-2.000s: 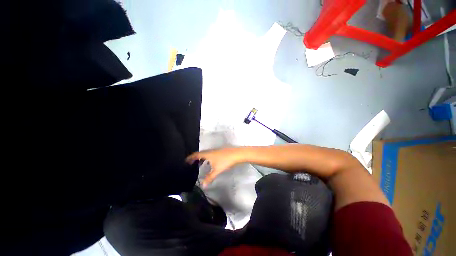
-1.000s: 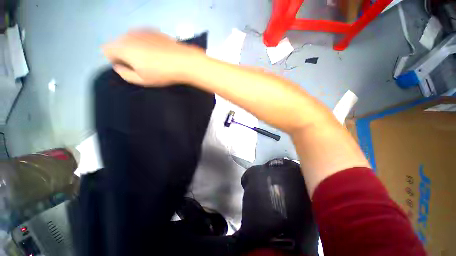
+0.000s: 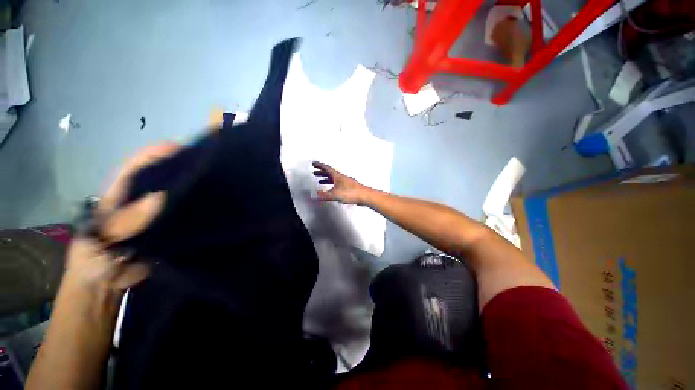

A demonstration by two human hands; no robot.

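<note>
A large black cloth [image 3: 228, 228] covers the left and middle of the view, its narrow upper end reaching over a white pattern sheet [image 3: 335, 114] on the floor. My left hand [image 3: 129, 206] is blurred and grips the cloth's left edge, lifting it. My right hand [image 3: 335, 185] is over the white sheet, right of the cloth, with fingers apart and nothing visible in it. The small hammer is not visible now.
A red plastic stool [image 3: 480, 68] stands at the upper right. A brown cardboard box [image 3: 610, 266] with blue print lies at the right. A white rolled piece [image 3: 503, 187] lies beside it. An olive bundle [image 3: 30, 266] is at the left edge. Scraps and threads lie on the grey floor.
My left hand has come into view gripping the cloth. My right hand moved from the cloth's upper end down and right to the white sheet. The cloth has spread, uncovering more white sheet.
</note>
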